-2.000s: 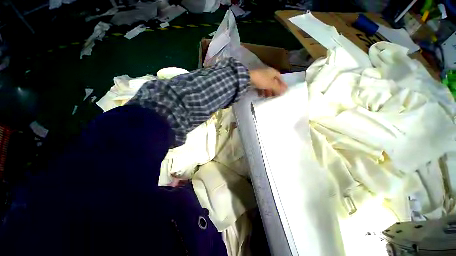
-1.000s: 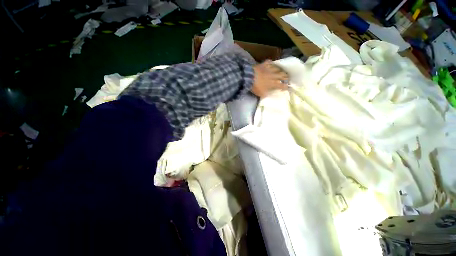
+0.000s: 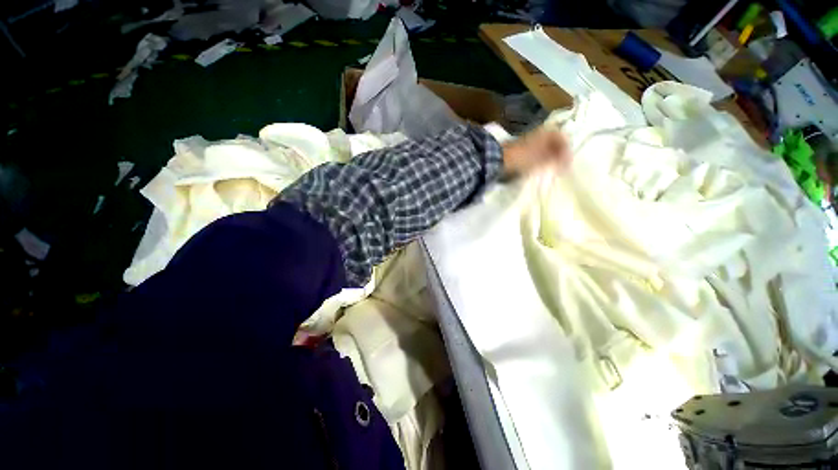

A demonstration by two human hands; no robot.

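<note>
Cream fabric panels (image 3: 634, 220) lie heaped and creased on the white table (image 3: 473, 367). My left hand (image 3: 544, 151), in a grey checked sleeve, is at the far upper-left part of the heap. It is blurred but looks closed on the cream fabric, and folds run from it. More cream cloth (image 3: 390, 335) hangs between my dark purple clothing and the table edge. My right hand cannot be made out. A tiny reddish bit (image 3: 308, 340) shows at the lap cloth, too small to identify.
Part of the sewing machine (image 3: 758, 418) is at the lower right, beside a bright glow. An open cardboard box with crumpled pale sheet (image 3: 390, 92) and a flat brown board (image 3: 524, 69) lie beyond the table end. Green scraps (image 3: 798, 165) are at the far edge.
My left hand has moved right, over the heap. The cream fabric has shifted and now covers more of the white surface near the table edge. More cream cloth shows behind my sleeve.
</note>
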